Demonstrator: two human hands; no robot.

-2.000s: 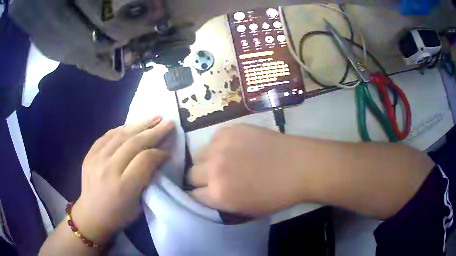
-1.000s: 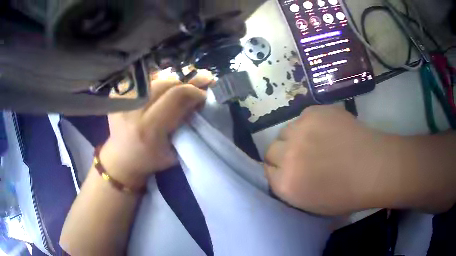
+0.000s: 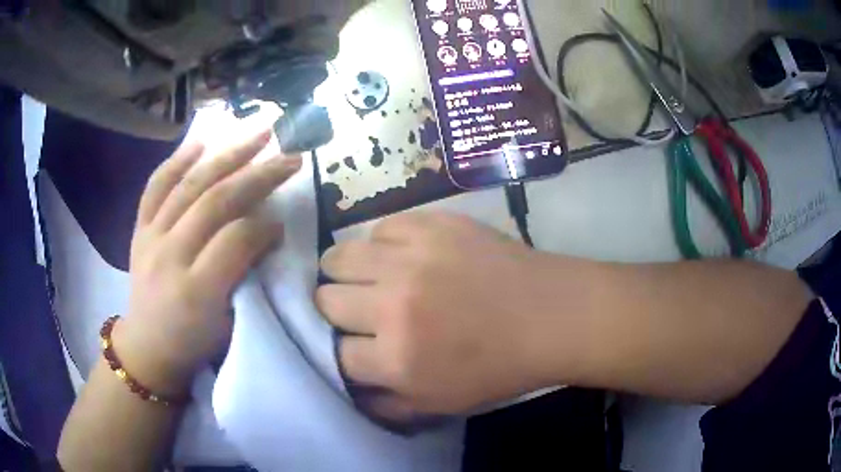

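Observation:
The pale panel (image 3: 300, 221) runs from under the needle area down towards the lap, with a thin dark seam edge along its right side. My left hand (image 3: 198, 240) lies on the panel with fingers spread, fingertips just below the needle area. My right hand (image 3: 415, 318) is curled on the panel's right edge and pinches the cloth; its fingertips are hidden. The grey ribbed block (image 3: 304, 127) sits beside the needle area. A dark panel (image 3: 101, 184) lies at the left. The sewing machine head (image 3: 111, 64) fills the top left.
A lit smartphone (image 3: 493, 101) with a charging cable (image 3: 519, 207) lies right of the needle plate (image 3: 392, 120). Scissors (image 3: 687, 138) with green and red handles lie further right, near a pale cord (image 3: 590, 129). A small white box (image 3: 787, 66) is at far right.
The view shifted closer to the machine and back. Since one second ago, my left hand has come away from beside the needle and flattened on the pale panel. My right hand stays on the panel's edge.

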